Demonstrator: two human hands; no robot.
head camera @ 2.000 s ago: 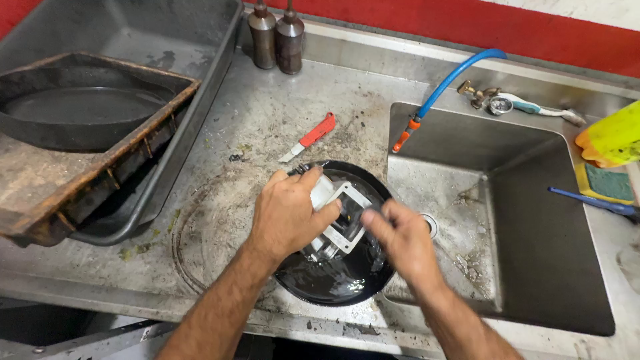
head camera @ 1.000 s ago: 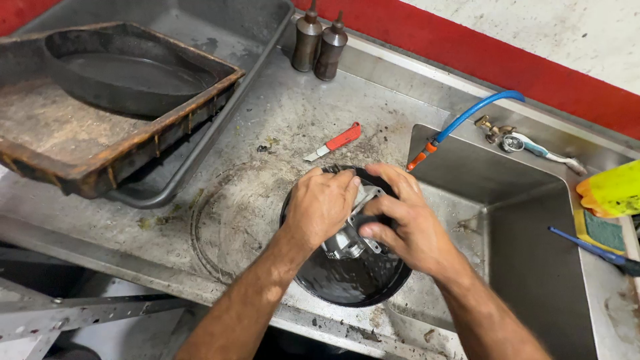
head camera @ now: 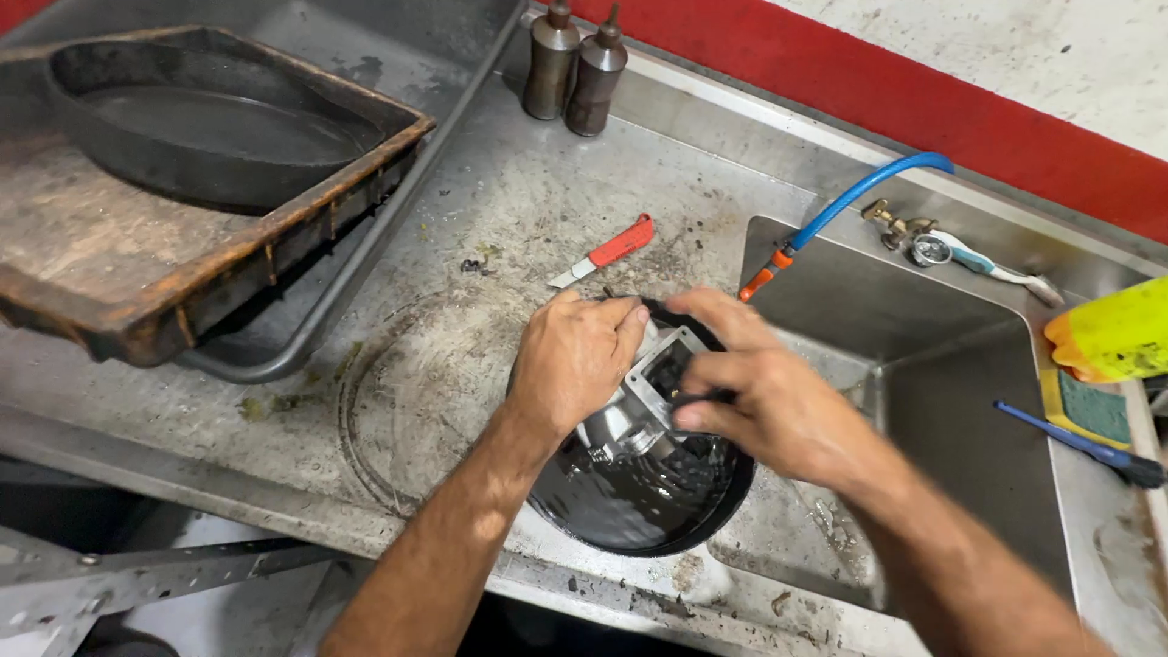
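My left hand point(head camera: 579, 360) grips a silver metal part with a square flanged opening point(head camera: 643, 401), tilted over a round black pan point(head camera: 630, 543) of dark liquid. At the right side of that opening is my right hand point(head camera: 762, 392), its fingers curled around a small dark object, blurred and mostly hidden; I cannot tell what it is. The lower end of the metal part is at the liquid, which shows ripples. Beyond my hands, a red-handled utility knife point(head camera: 620, 245) lies on the stainless steel counter point(head camera: 493, 219).
A steel sink basin point(head camera: 967, 456) is at the right, with a blue hose point(head camera: 862, 196) over its edge. Two dark bottles point(head camera: 598, 78) stand at the back. On the left, a worn tray point(head camera: 342, 196) holds an oval black pan point(head camera: 219, 173). A blue-handled brush point(head camera: 1068, 438) and a sponge point(head camera: 1090, 406) lie right of the basin.
The metal part's square opening, largely covered by my hands one second ago, is visible again. My right hand has shifted to the right side of that opening.
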